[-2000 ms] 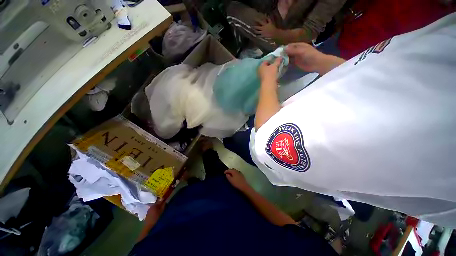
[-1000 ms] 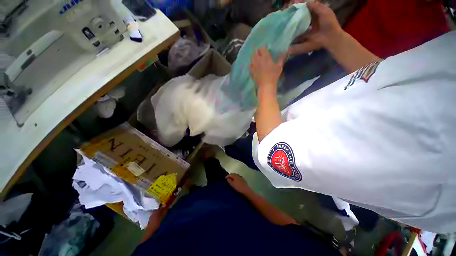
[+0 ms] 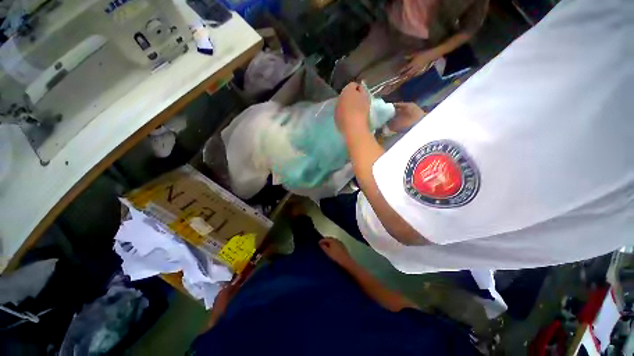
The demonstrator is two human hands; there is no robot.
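Observation:
My left hand (image 3: pixel 226 290) is small and dim at the carton's near corner, beside crumpled white sheets; whether it grips anything is unclear. My right hand (image 3: pixel 335 250) is low at centre against my dark clothing, its fingers partly hidden, with nothing visible in it. The brown carton (image 3: pixel 208 212) has printed letters, yellow tape and a yellow label. The white sheets (image 3: pixel 156 243) hang over its left edge. Beyond it, a co-worker in a white shirt holds a pale green plastic bag (image 3: pixel 313 142) over a whitish bag (image 3: pixel 250 139) in an open carton.
A white sewing machine (image 3: pixel 90 55) stands on a wood-edged table (image 3: pixel 90 135) at upper left. The co-worker's white sleeve (image 3: pixel 514 167) fills the right side. Another person sits at the top. A shiny bag (image 3: pixel 104 323) lies at lower left. Green floor shows below the carton.
The co-worker's hands have lowered the raised green bag onto the whitish bag, and the white sleeve has shifted. The view has moved slightly; my hands stay in about the same place.

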